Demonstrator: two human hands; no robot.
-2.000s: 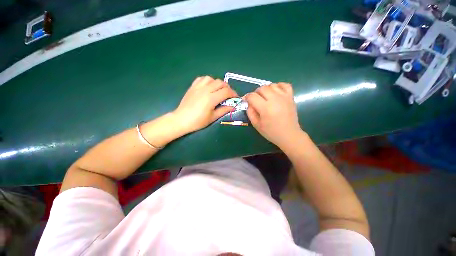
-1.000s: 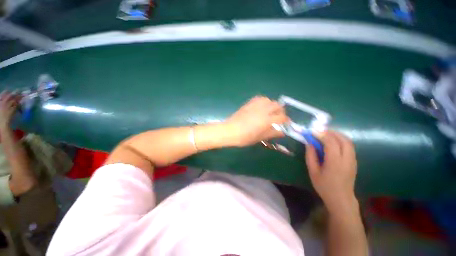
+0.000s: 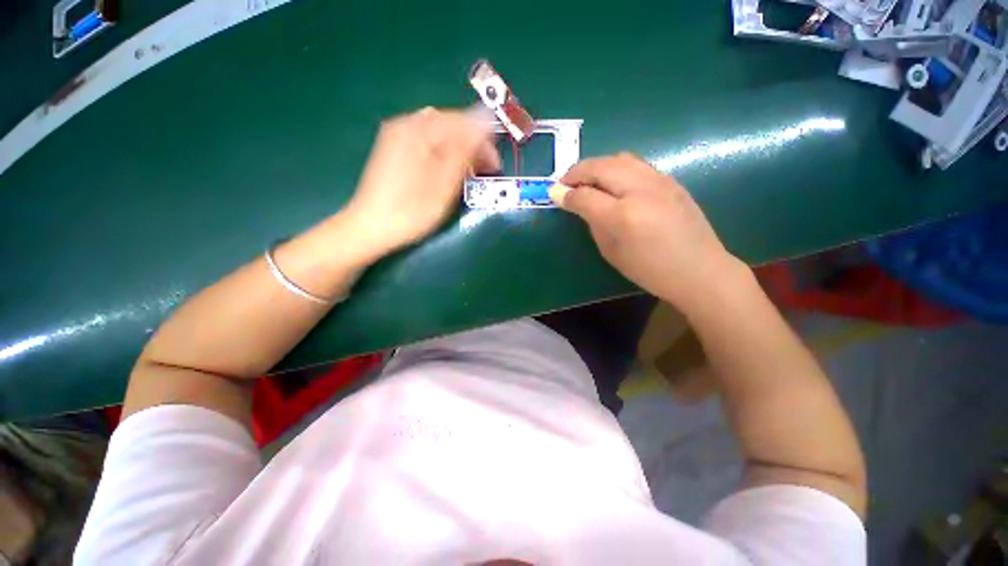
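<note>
A white housing (image 3: 568, 146) lies on the green table in front of me, its large window away from me. A blue battery (image 3: 535, 192) sits along its near edge, with a white part beside it on the left. A reddish-brown end module (image 3: 503, 102) lies tilted over the housing's far edge, with a thin reddish wire running down from it across the window. My right hand (image 3: 641, 216) pinches the housing's near right corner at the battery's end. My left hand (image 3: 426, 171) is blurred at the housing's left side; its fingertips overlap the frame, and whether they grip it is unclear.
A tangled pile of white housings with blue cells (image 3: 934, 83) lies at the upper right. One housing unit (image 3: 81, 24) lies on the far lane at the upper left, beyond the white strip (image 3: 144, 53). The table's near edge runs just in front of my body.
The housing has been turned so the blue battery faces up along its near edge. The end module now lies at its far side. My left hand has moved to the housing's left.
</note>
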